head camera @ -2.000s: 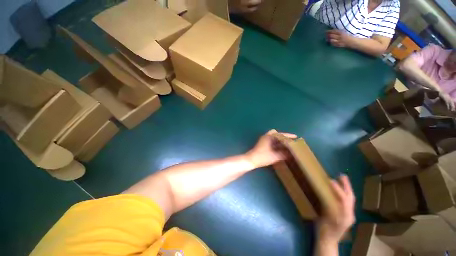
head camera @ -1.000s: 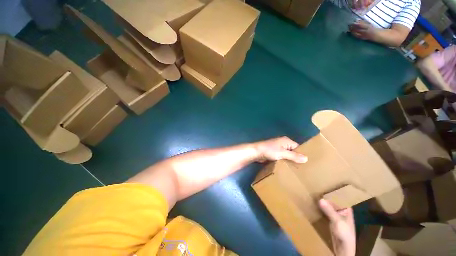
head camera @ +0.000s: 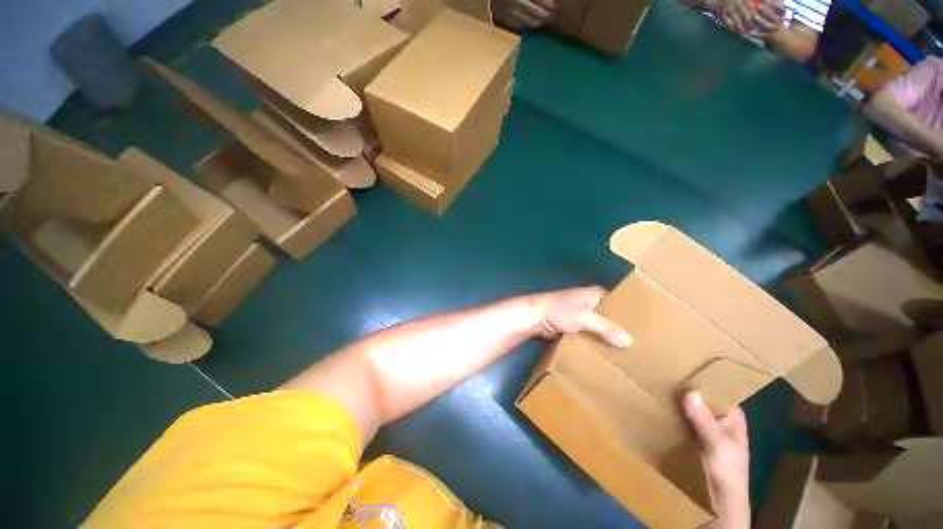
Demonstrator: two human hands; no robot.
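Observation:
An open brown mailer box [head camera: 610, 444] is held tilted above the table at lower right. Its lid [head camera: 672, 320] stands open, with the front tuck flap [head camera: 729, 284] and its rounded lobes at both ends. My left hand [head camera: 584, 315] grips the box's left end, thumb on the inside of the lid. My right hand [head camera: 721, 444] grips the right end, thumb by a small inner side flap [head camera: 734, 380]. The fingers of both hands are partly hidden behind the cardboard.
Open boxes [head camera: 155, 232] and a block-like stack of closed boxes [head camera: 445, 93] stand at left on the green table [head camera: 620, 155]. More open boxes [head camera: 874, 294] cluster at right. Other people's hands [head camera: 744, 14] and a pink sleeve [head camera: 915, 93] show at the far side.
The box was nearly closed two seconds ago and is now open, its lid and flap spread. Since one second ago it has shifted only slightly. Another person's hands have come together at the far side.

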